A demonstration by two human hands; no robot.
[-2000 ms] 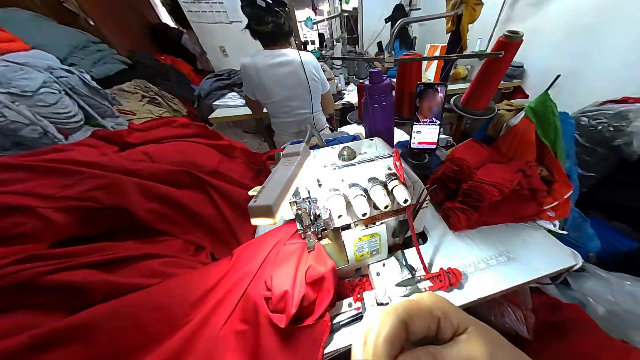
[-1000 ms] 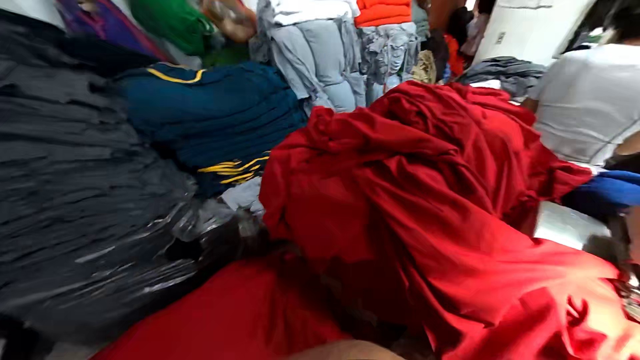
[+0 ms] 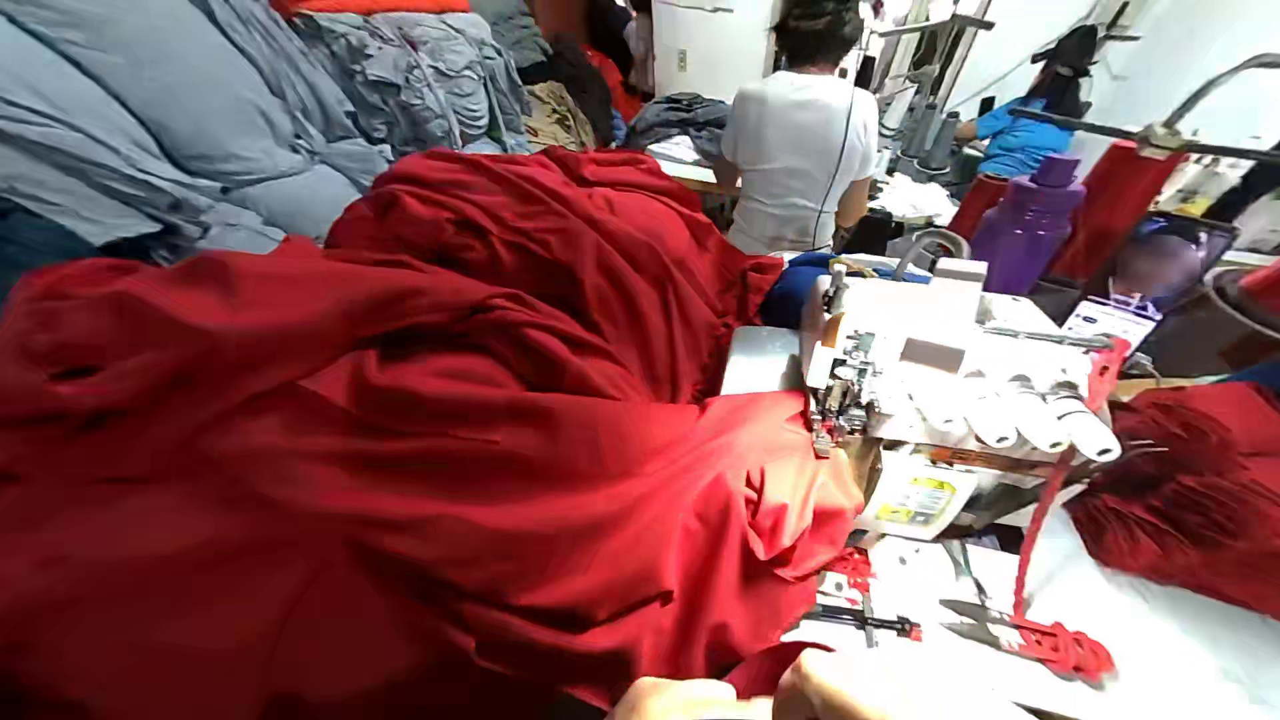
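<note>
A large spread of red fabric [image 3: 480, 450] covers the left and middle of the view. Its right end lies by the needle and presser-foot area of a white overlock sewing machine [image 3: 935, 330]. At the bottom edge, my left hand [image 3: 680, 698] and my right hand [image 3: 835, 688] are close together, with a fold of the red fabric pinched between them; most of both hands is cut off. Right of them on the table lie thread snips [image 3: 985, 622] with red cord wound on the handles, and a black tool [image 3: 865, 620] with a red tip.
Grey garments [image 3: 200, 110] are heaped at the upper left. A person in a white shirt [image 3: 800, 150] sits beyond the machine; another in blue [image 3: 1015, 135] is farther back. A purple bottle [image 3: 1025, 225], red thread cones and a phone stand behind the machine. Red cut pieces [image 3: 1190, 490] lie at right.
The view swung left to the piles and came back to the machine. Two hands now show at the bottom on the red fabric, where two seconds ago one hand showed near the table's front.
</note>
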